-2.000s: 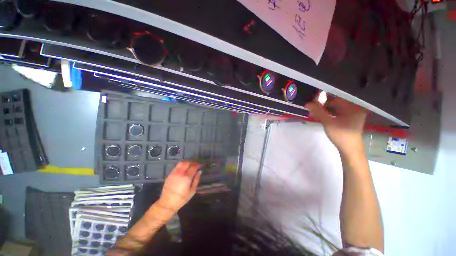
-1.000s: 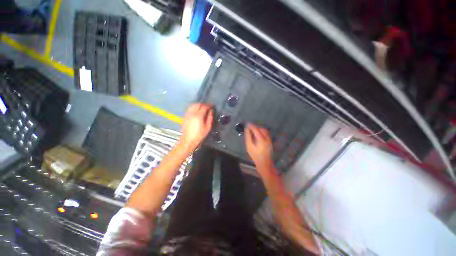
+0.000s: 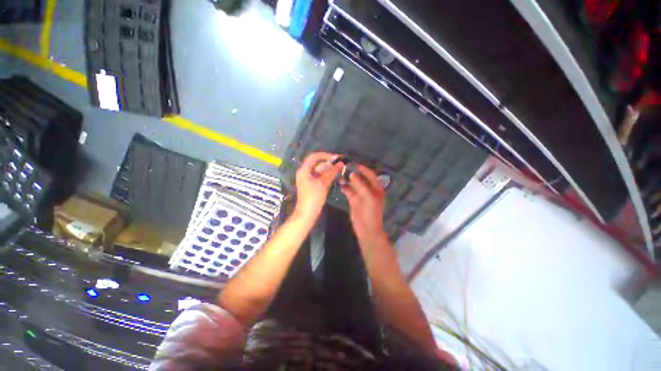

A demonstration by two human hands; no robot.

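The large dark grey parts tray (image 3: 406, 134) with square pockets lies at waist height against the rack. One round watch body (image 3: 383, 180) shows in it beside my right hand. My left hand (image 3: 317, 177) and my right hand (image 3: 364, 192) are close together above the tray's near part. Small dark round pieces show between the fingertips of both hands, blurred; they look like watch bodies. The pockets under my hands are hidden.
Black rack shelves (image 3: 464, 65) with pale edges stand at upper right. White hole trays (image 3: 225, 235) are stacked lower left, beside a dark tray (image 3: 163, 181) and a cardboard box (image 3: 88, 223). Tagged trays (image 3: 130, 58) lie upper left, by a yellow floor line (image 3: 221, 145). A white panel (image 3: 529, 268) stands right.
My right hand has come down from the shelf to the tray. My hands, apart a second ago, are now close together. The view has turned, and fewer watch bodies show in the tray.
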